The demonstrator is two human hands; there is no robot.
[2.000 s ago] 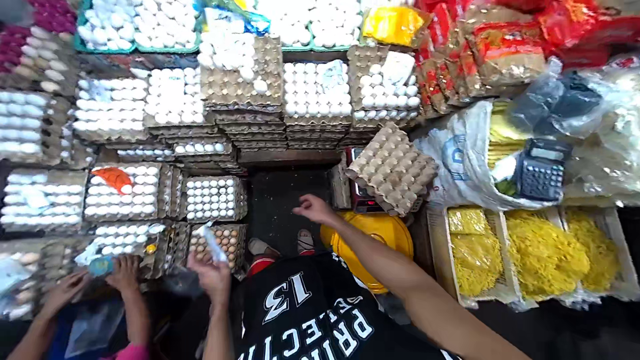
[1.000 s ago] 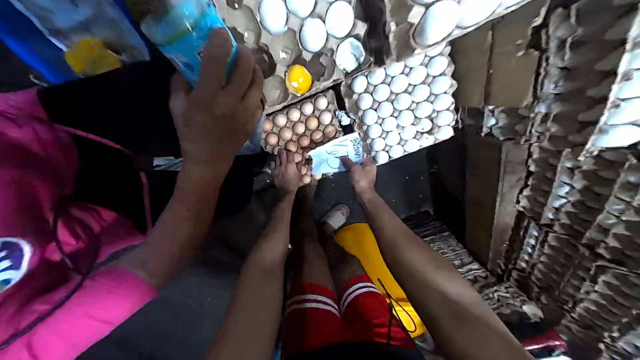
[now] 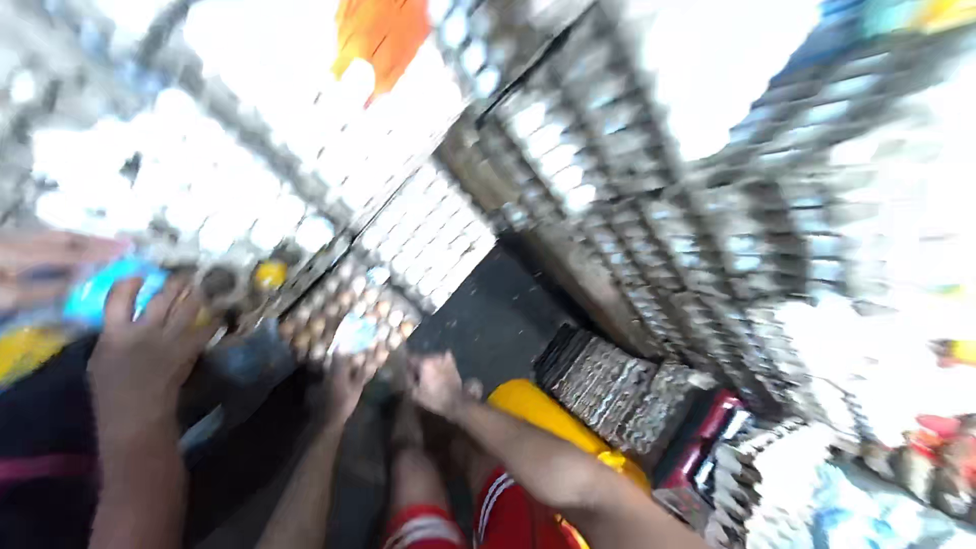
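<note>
The view is strongly blurred. My left hand [image 3: 347,387] is low in the middle, at the near edge of a tray of brown eggs [image 3: 309,324]. A pale blue and white item [image 3: 355,334], like a thin packet or paper, lies over those eggs just above my left fingers; whether they grip it is unclear. My right hand [image 3: 436,381] is to the right, over the dark floor, its fingers curled; blur hides whether it holds anything. A tray of white eggs [image 3: 431,232] sits beyond the brown ones.
Another person's hand [image 3: 149,328] holds a light blue item [image 3: 114,286] at the left. Stacked egg trays [image 3: 625,221] rise at the right. A yellow container [image 3: 549,415] stands by my legs, beside a stack of cardboard trays [image 3: 602,389]. An orange item [image 3: 385,38] lies on white eggs.
My right hand has come away from the pale blue and white item that both hands were at one second ago. The view has swung and blurred strongly.
</note>
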